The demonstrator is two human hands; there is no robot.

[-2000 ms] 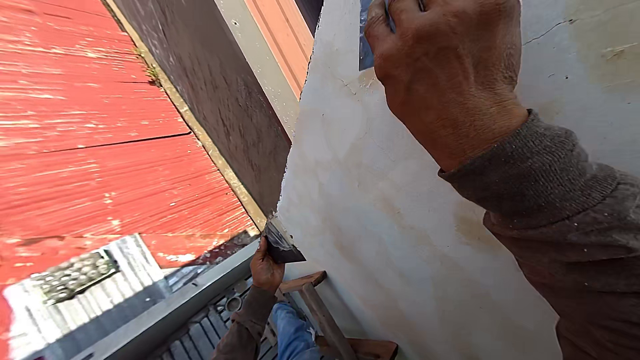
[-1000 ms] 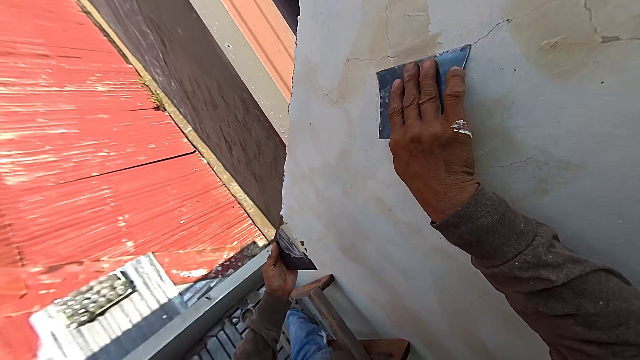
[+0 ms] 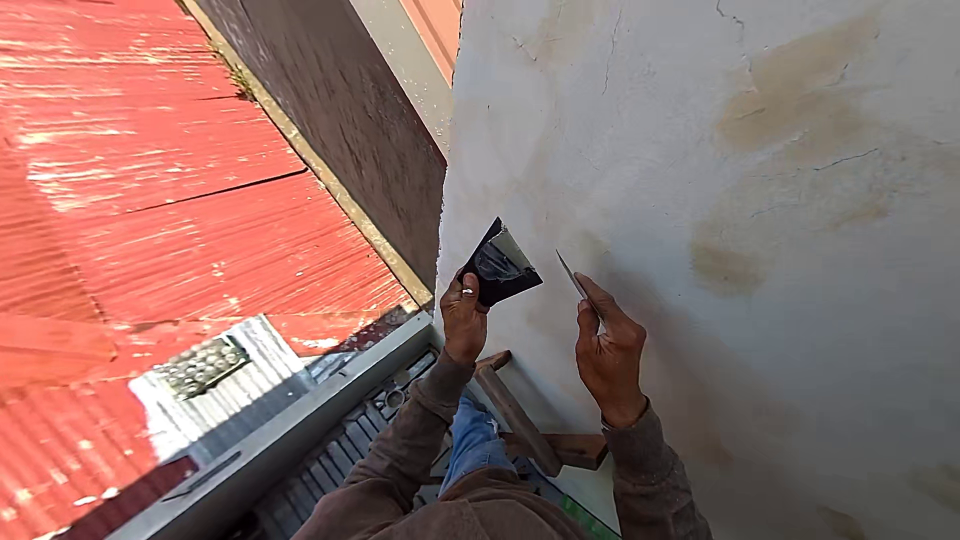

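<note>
My left hand (image 3: 465, 319) grips a dark flat plate (image 3: 501, 266) by its lower left corner, thumb on top; pale putty-like paste lies along its upper right edge. To its right, my right hand (image 3: 611, 345) pinches a thin flat blade (image 3: 577, 277), seen nearly edge-on, between thumb and fingers. The two tools are apart. Both hands are in front of a whitish plastered wall (image 3: 660, 187), which bears tan damp-looking patches and fine cracks. Whether the blade touches the wall, I cannot tell.
A wooden ladder-like frame (image 3: 517, 412) leans low by the wall, beside my jeans-clad leg (image 3: 476, 439). A grey metal ledge (image 3: 277, 435) runs diagonally at lower left. Beyond it lie a red metal roof (image 3: 187, 247) and a tray of round objects (image 3: 201, 367).
My right hand has come down and off the wall, where it pressed the blade flat one second ago. My left hand has raised the dark plate, bringing the two tools near each other.
</note>
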